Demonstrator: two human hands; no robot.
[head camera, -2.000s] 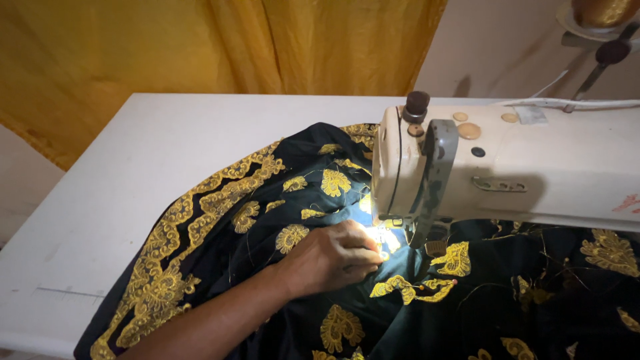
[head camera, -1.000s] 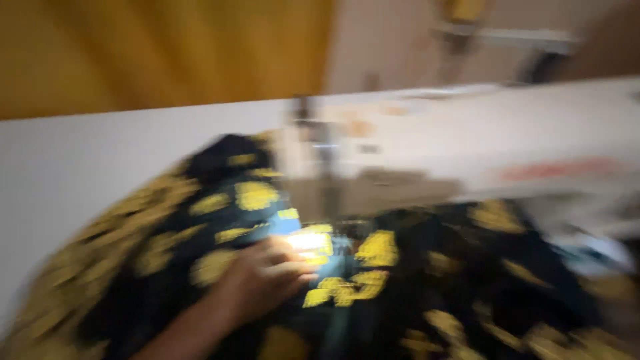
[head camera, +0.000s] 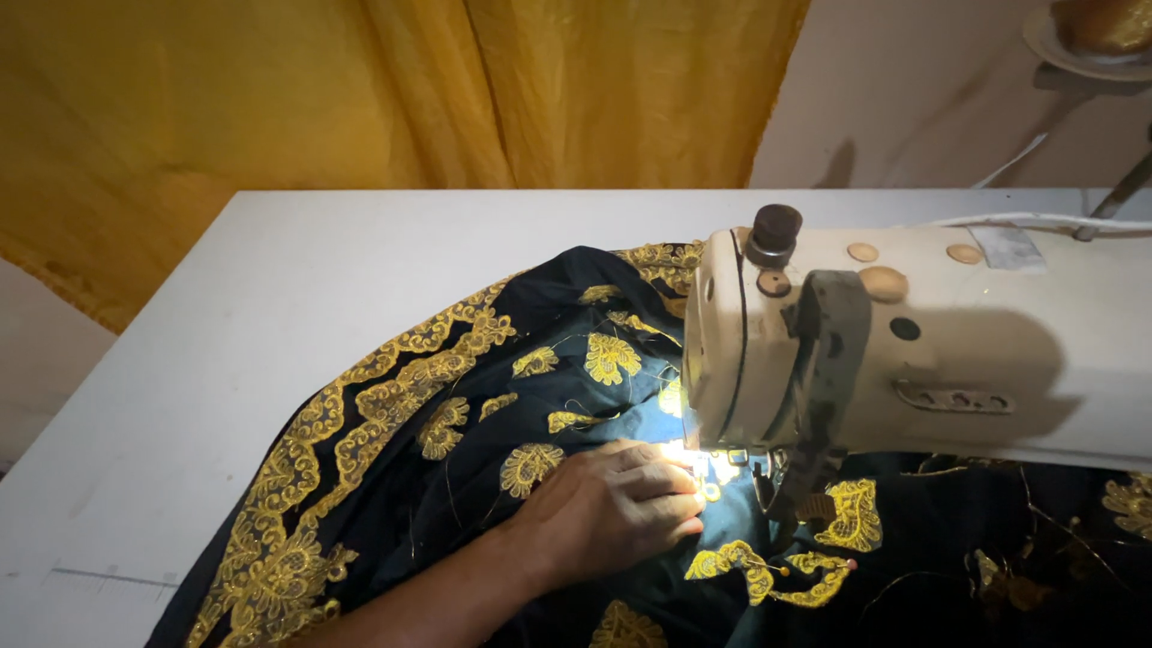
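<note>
My left hand (head camera: 616, 508) lies on the dark fabric with gold embroidered motifs (head camera: 531, 396), its fingers bent and close together beside the lit needle area of the sewing machine (head camera: 900, 351). Whether the fingertips pinch the cloth or only press on it cannot be told, as glare hides them. Right of the hand, a loose-looking gold embroidered piece (head camera: 747, 567) carries pins with coloured heads. A wide gold border (head camera: 360, 405) curves along the fabric's left side. The needle and presser foot are mostly hidden by the machine head and bright light. My right hand is not in view.
The white table (head camera: 234, 270) extends behind and left of the fabric. A yellow-gold curtain (head camera: 450, 99) hangs beyond its back edge. At the upper right are a thread cone (head camera: 1107, 27) on its stand and a white cable (head camera: 1017, 218). Loose threads lie over the cloth.
The view swung right and came back, blurred in between. My left hand stays beside the needle area throughout; the fabric near it now lies slightly differently, with a raised fold behind.
</note>
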